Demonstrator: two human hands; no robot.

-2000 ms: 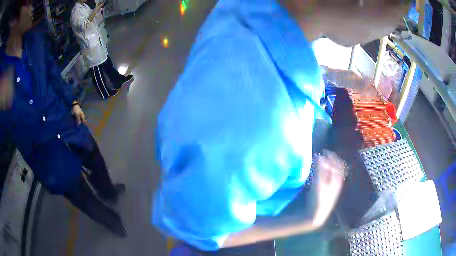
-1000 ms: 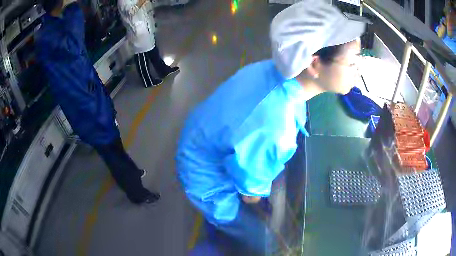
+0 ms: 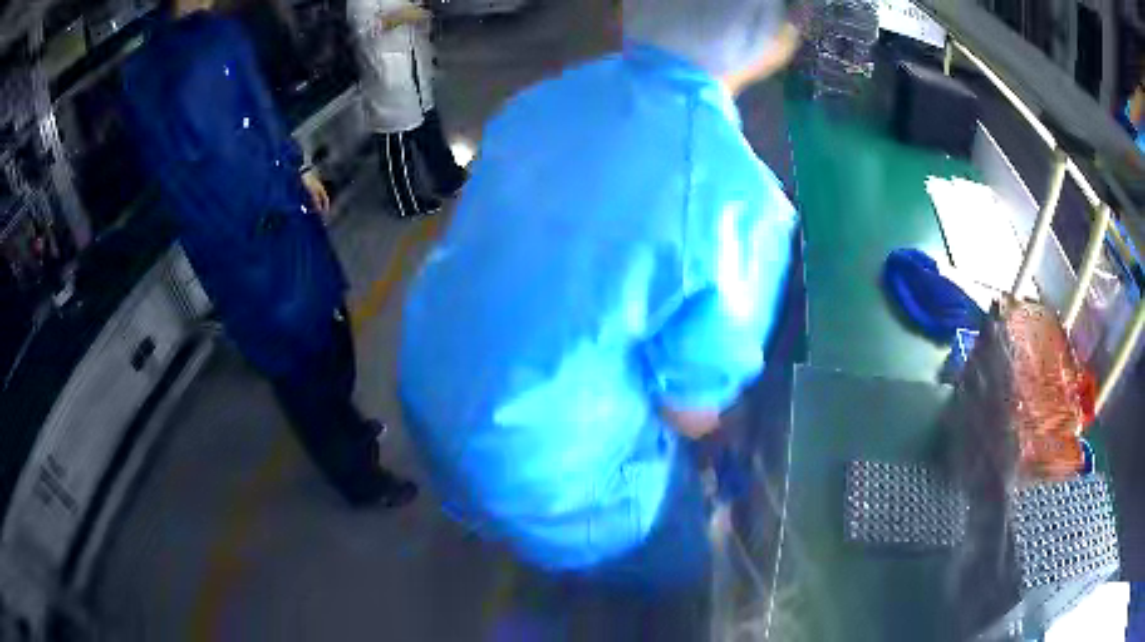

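Note:
Neither of my hands can be made out in the head view. Nearest in front of me on the green bench lies a grey parts tray [image 3: 907, 504] with a grid of small round parts. A second gridded tray [image 3: 1065, 533] lies to its right, beyond a dark see-through blurred shape. A white sheet or board [image 3: 1090, 617] is cut off by the bottom right edge. A ribbed stack of red-orange trays [image 3: 1045, 389] stands behind the second tray.
A person in a light blue smock [image 3: 565, 314] bends beside the bench's left edge. A person in dark blue [image 3: 239, 188] and one in white [image 3: 396, 75] stand in the aisle. A blue bundle [image 3: 932, 296], white papers [image 3: 986, 238] and a black box [image 3: 935, 108] lie farther along.
The person in light blue, leaning over the trays at first, has drawn back to the bench's left side and now faces away with the head lowered. The view has shifted, showing more of the far bench.

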